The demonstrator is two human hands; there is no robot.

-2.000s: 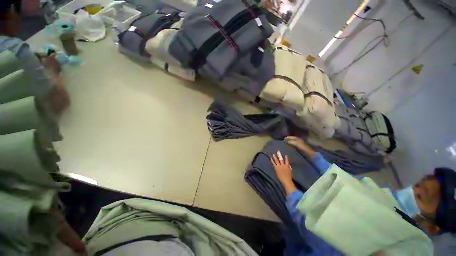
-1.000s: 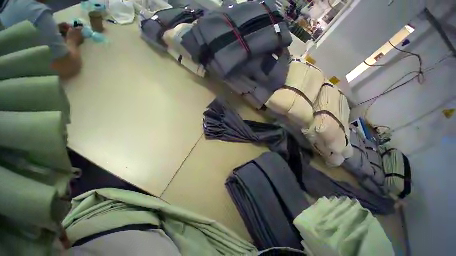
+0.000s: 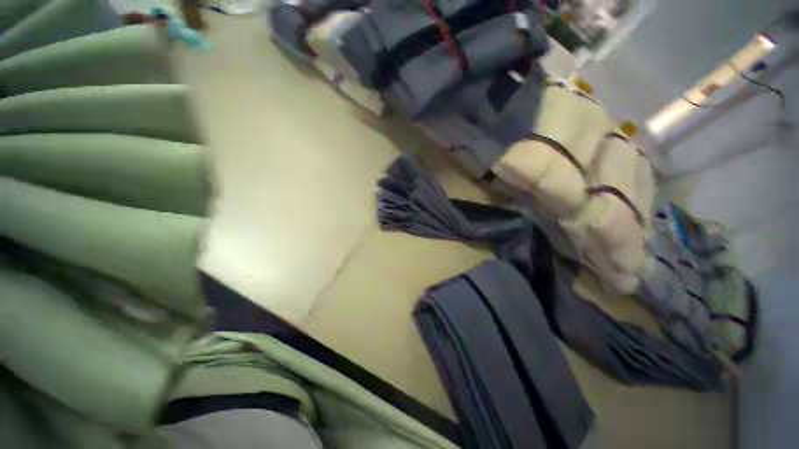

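Observation:
A light green curtain panel (image 3: 96,175) with deep even folds fills the left side, close to the camera. More green cloth (image 3: 368,408) hangs in loose folds at the bottom, around a pale grey surface and a dark band. Neither of my hands is visible; the green cloth covers the left and bottom areas. A folded grey curtain bundle (image 3: 499,351) lies on the cream table (image 3: 263,175) at the near right. A loose grey curtain (image 3: 420,206), fanned at one end, lies beyond it. The picture is blurred.
Strapped grey bundles (image 3: 447,53) are stacked along the table's far side. Cream strapped bundles (image 3: 561,158) lie beside them, and a green strapped bundle (image 3: 731,307) is at the far right. The table's dark near edge runs diagonally. A pale wall stands behind.
The green panel at left spreads further into view. The table things shift right in the picture. The other person and their green cloth at lower right are gone from view, as is the arm at upper left.

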